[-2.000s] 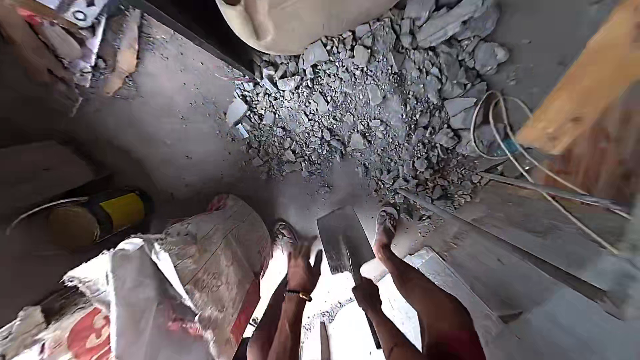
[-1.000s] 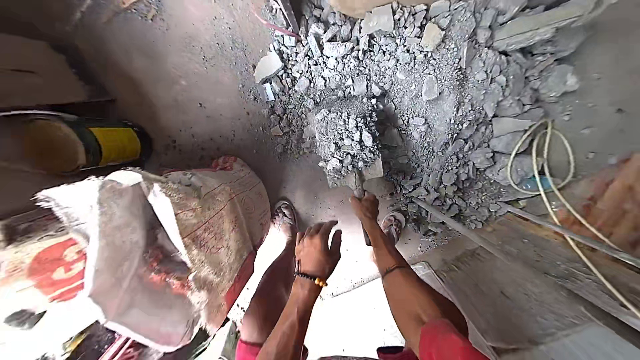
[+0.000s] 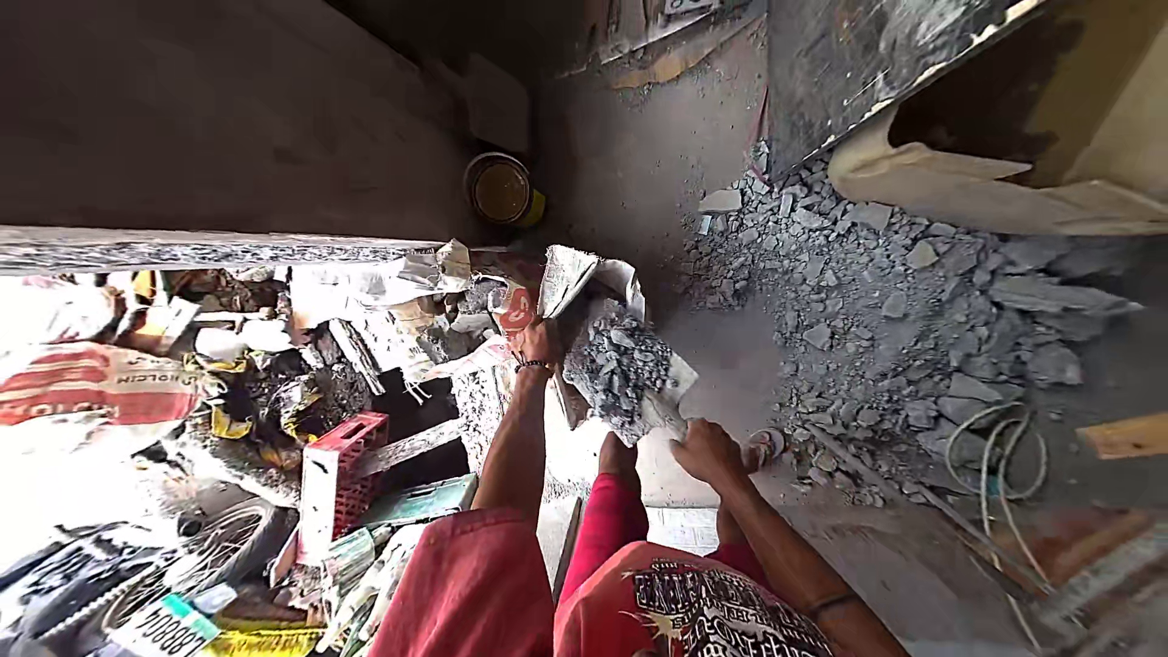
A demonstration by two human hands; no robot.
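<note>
My right hand [image 3: 710, 453] grips the shovel near the base of its blade. Grey broken rubble [image 3: 622, 365] is heaped on the metal shovel blade [image 3: 680, 379], at the mouth of a woven plastic sack [image 3: 570, 278]. My left hand [image 3: 537, 345] is at the near side of the sack's rim, its fingers closed on the sack's edge. The body of the sack is mostly hidden behind the blade and my left arm. To the right, a pile of broken concrete rubble [image 3: 876, 301] lies on the floor.
A bucket [image 3: 502, 190] stands beyond the sack. At left are a red plastic crate [image 3: 351, 465], a bicycle wheel [image 3: 228, 547] and mixed debris. Coiled hose [image 3: 999, 456] and a long bar [image 3: 931, 502] lie at right. A dark panel [image 3: 867, 64] stands at upper right.
The loaded shovel has moved from the rubble pile to the sack's mouth. My left hand, free and spread before, now holds the sack's rim. The view has swung left.
</note>
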